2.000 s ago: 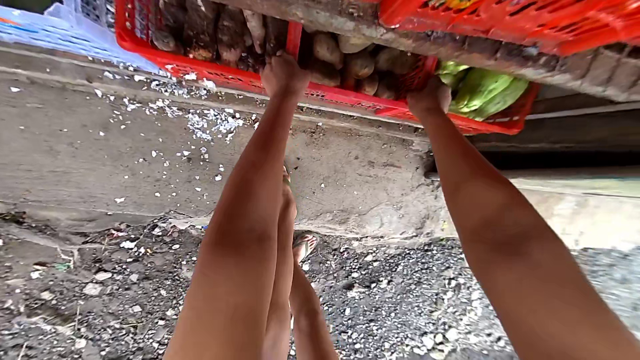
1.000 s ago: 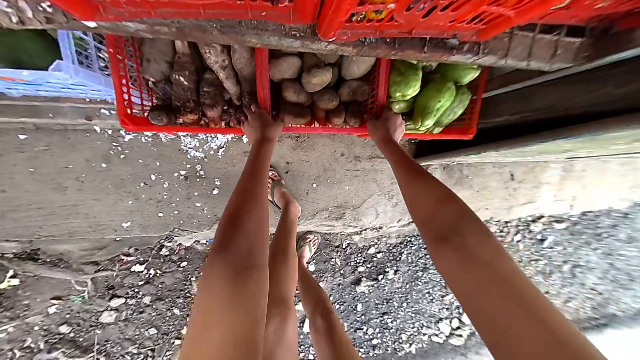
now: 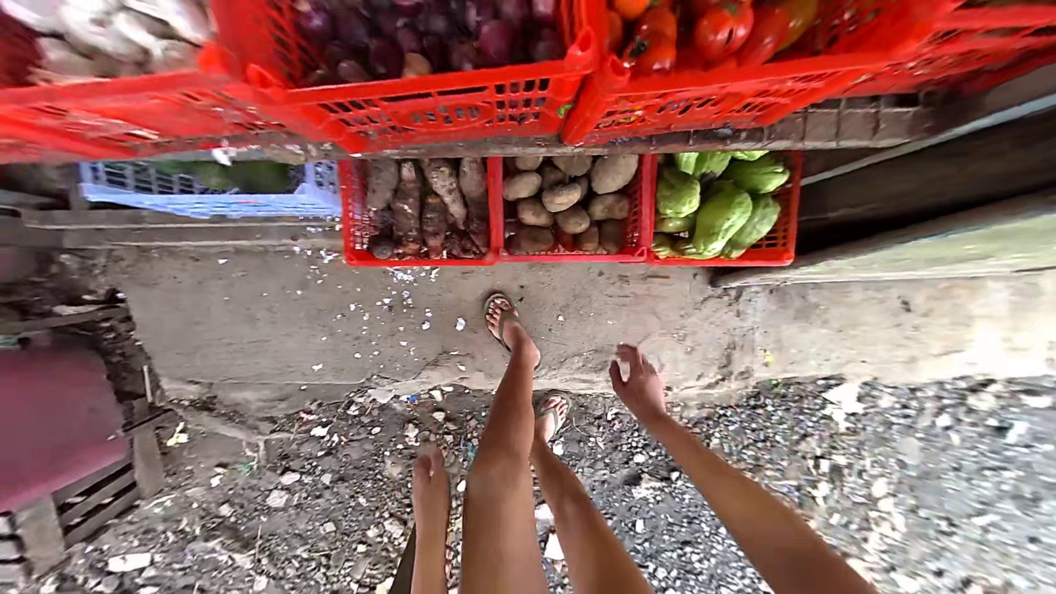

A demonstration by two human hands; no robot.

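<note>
My left hand (image 3: 431,472) hangs low beside my leg, over the gravel, with nothing visible in it; how its fingers are set is unclear. My right hand (image 3: 638,381) hovers above the concrete edge, fingers apart and holding nothing. Beyond both hands stands a red plastic crate (image 3: 577,257) in three sections. Its left section holds dirty root crops (image 3: 408,206), the middle one potatoes (image 3: 563,198), and the right one green chayotes (image 3: 719,216). Neither hand touches the crate.
Upper red crates hold garlic (image 3: 136,29), red onions (image 3: 495,37) and tomatoes (image 3: 722,31). A pale blue crate (image 3: 214,202) stands at the left. My feet wear flip-flops, one on the concrete ledge (image 3: 247,322), one by the gravel (image 3: 792,487). A wooden board (image 3: 932,235) lies at the right.
Both hands have let go of the red crate's front rim and drawn back toward my body. The view now takes in more of the upper crates.
</note>
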